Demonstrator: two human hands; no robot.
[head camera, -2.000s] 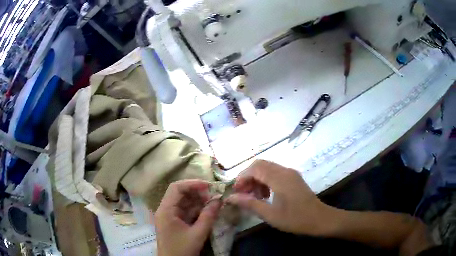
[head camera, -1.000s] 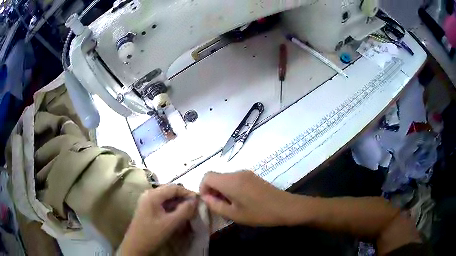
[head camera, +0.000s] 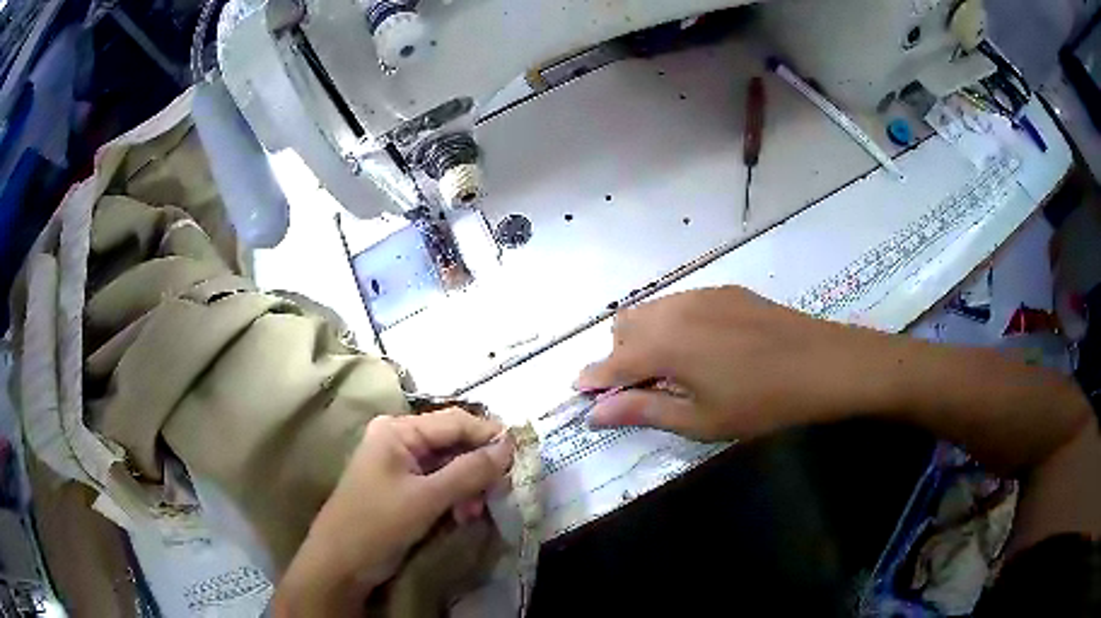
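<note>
A khaki garment (head camera: 242, 386) lies in a crumpled heap at the left, with a pale band along its outer edge. My left hand (head camera: 417, 501) pinches a thick, pale seam end (head camera: 524, 465) of it near the table's front edge. My right hand (head camera: 712, 362) is closed on the thread snips, mostly hidden in the fingers. Their blades (head camera: 568, 414) point left at the seam end; whether they touch it I cannot tell.
The sewing machine's presser foot (head camera: 449, 260) stands above a shiny plate, behind my hands. A brown-handled tool (head camera: 753, 133), a white pen-like rod (head camera: 833, 117) and a blue button-like disc (head camera: 899, 130) lie to the right. Printed scale marks (head camera: 918, 229) run along the front edge.
The snips have left the table and are now in my right hand. That hand let go of the seam, and my left hand still pinches it. The camera view has shifted.
</note>
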